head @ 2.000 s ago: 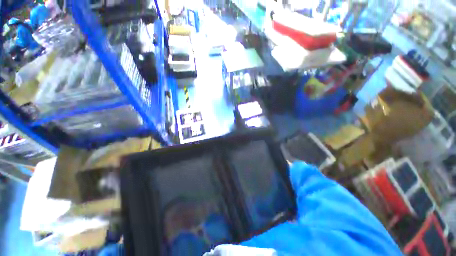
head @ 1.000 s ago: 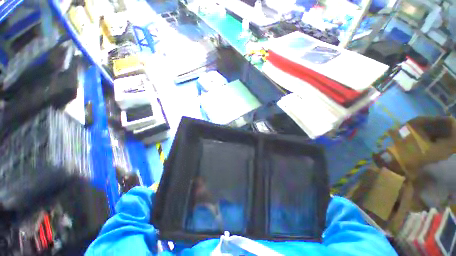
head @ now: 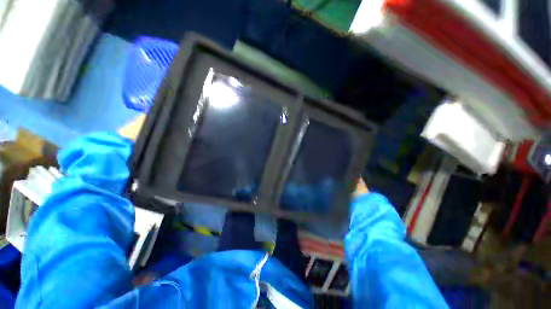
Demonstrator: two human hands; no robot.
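Observation:
A black foam tray (head: 286,136) is held up in front of my body, tilted down to the right. It looks like a stack, with layered edges at its left side. A dark glossy tablet (head: 232,142) lies in the left pocket and reflects a bright light. Another tablet (head: 317,169) lies in the right pocket. My left hand (head: 132,128) grips the tray's left side; only a bit of it shows beyond the blue sleeve. My right hand (head: 361,187) is at the tray's right edge, mostly hidden by sleeve and tray.
A blue plastic basket (head: 147,72) stands behind the tray's left corner. A red and white stack (head: 471,54) juts in at the upper right, above a white box (head: 464,136). White frames (head: 145,235) stand low at the left. Trays stand on the floor at the lower right.
The view has swung from the aisle and shelf rack to a place beside the red and white stack. The tray is still held and now tilts down to the right. My legs now show below it.

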